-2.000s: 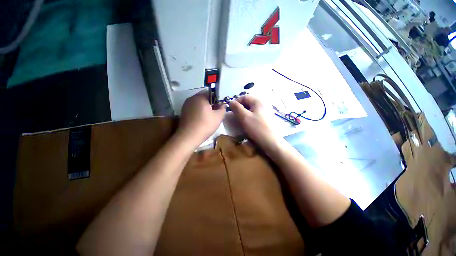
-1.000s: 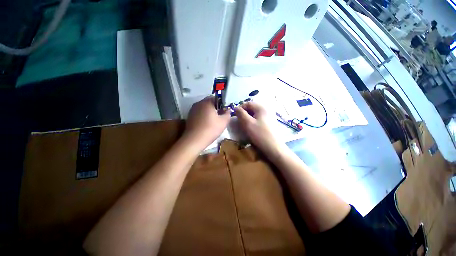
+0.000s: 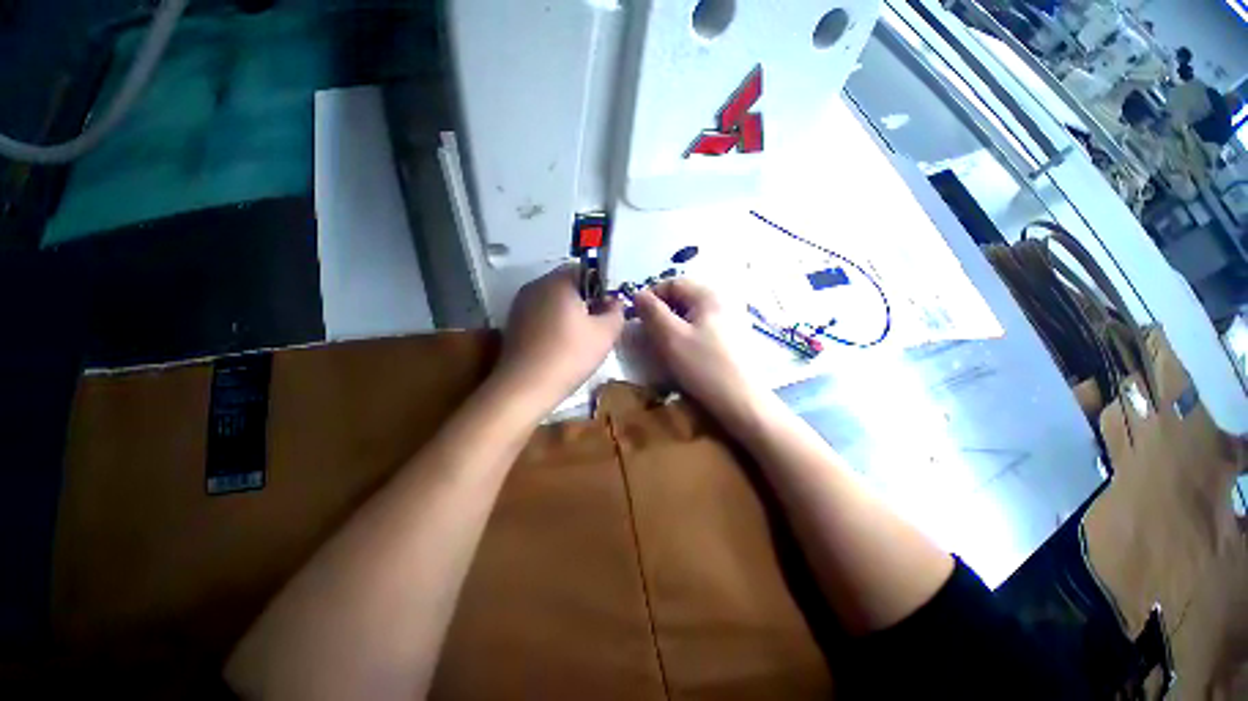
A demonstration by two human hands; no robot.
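A large brown cloth panel (image 3: 575, 548) with a straight centre seam lies over the near table edge. A black label (image 3: 238, 422) is on its left part. The white sewing machine head (image 3: 541, 123) stands above, with its small metal clamp parts (image 3: 630, 289) low beneath it. My left hand (image 3: 554, 329) is at the clamp, fingertips closed together. My right hand (image 3: 684, 329) is beside it, fingers bent at the clamp's right side. The fingertips nearly meet; what they hold is too small and blurred to tell. The panel's puckered top edge lies just below both hands.
A blue-red tool (image 3: 794, 333), a looped dark cord (image 3: 887, 304) and a small dark rectangle (image 3: 828, 278) lie on the white table right of my hands. Brown stacked pieces (image 3: 1163, 479) are at the right. A green sheet (image 3: 192, 123) and pale hose are upper left.
The view has shifted slightly. Both hands have stayed at the clamp in nearly the same pose, and the cloth has hardly moved.
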